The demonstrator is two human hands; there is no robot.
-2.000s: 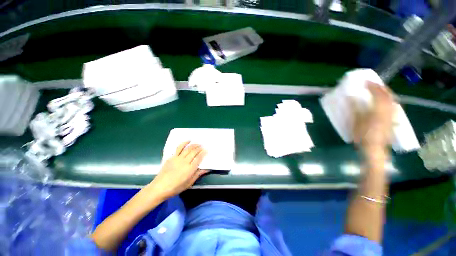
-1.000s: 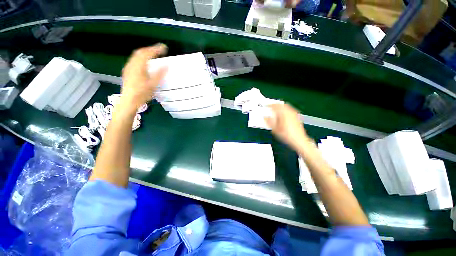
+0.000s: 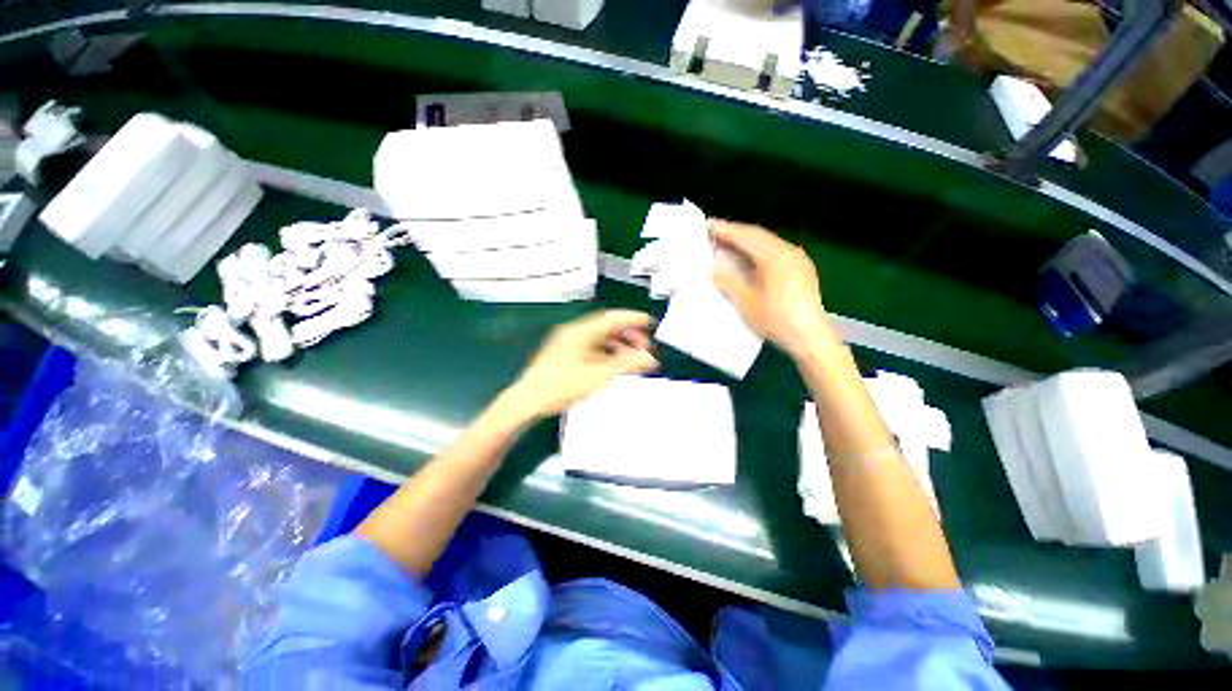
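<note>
A white box (image 3: 649, 432) lies on the dark green bench in front of me. My right hand (image 3: 770, 284) holds a white card insert (image 3: 709, 328) by its upper right edge, behind the box, at the centre card pile. My left hand (image 3: 584, 362) is above the box's upper left corner, fingers curled apart, with nothing seen in it. A second pile of card inserts (image 3: 908, 416) lies to the right, partly hidden by my right forearm.
Stacked white boxes (image 3: 493, 203) stand behind left, with more at far left (image 3: 151, 200) and right (image 3: 1081, 456). Coiled white cables (image 3: 300, 286) lie at left. Clear plastic bags (image 3: 149, 500) fill the lower left. Printed retail boxes ride the belt behind. A person's brown sleeve or item shows top right.
My left hand has come from the stacked boxes to just above the box in front. My right hand has lifted and tilted a card insert. The printed box behind the stack has moved left.
</note>
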